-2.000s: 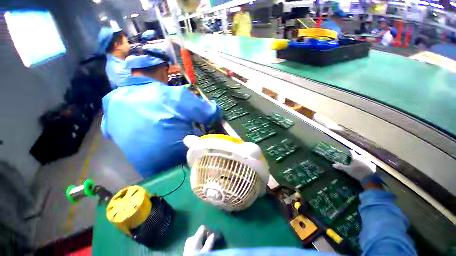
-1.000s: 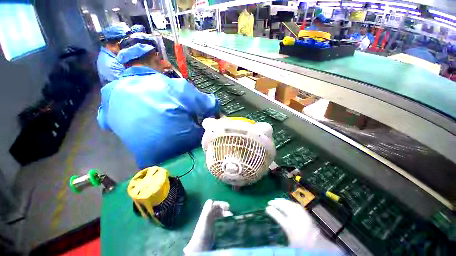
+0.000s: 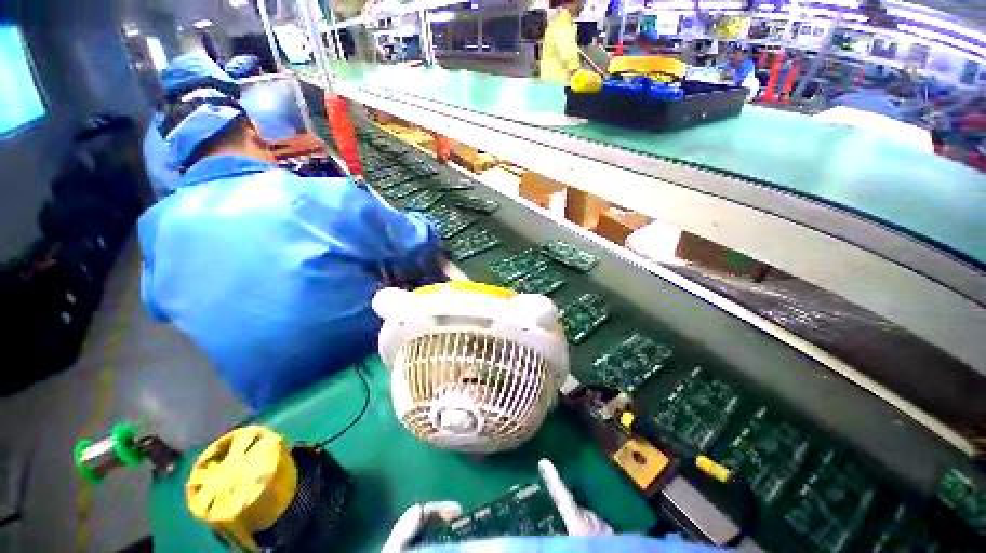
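Note:
A green circuit board [image 3: 503, 516] is low in the view, tilted above the green bench mat [image 3: 405, 475]. My left hand [image 3: 420, 524], in a white glove, holds its left edge. My right hand [image 3: 568, 502], also in a white glove, holds its right side. The picture's bottom edge and a blue sleeve cut off the lower part of both hands and the board.
A white fan [image 3: 470, 367] stands just beyond the board. A yellow-topped black device [image 3: 243, 486] and a solder spool [image 3: 108, 452] are at left. An iron stand [image 3: 641, 462] is at right, beside the conveyor [image 3: 622, 313] with rows of boards. A person in blue [image 3: 260, 270] sits ahead.
Two seconds ago my right hand was at a board on the conveyor. Now both hands hold a board over the mat. Since one second ago, the board's near side has tilted and the view has shifted.

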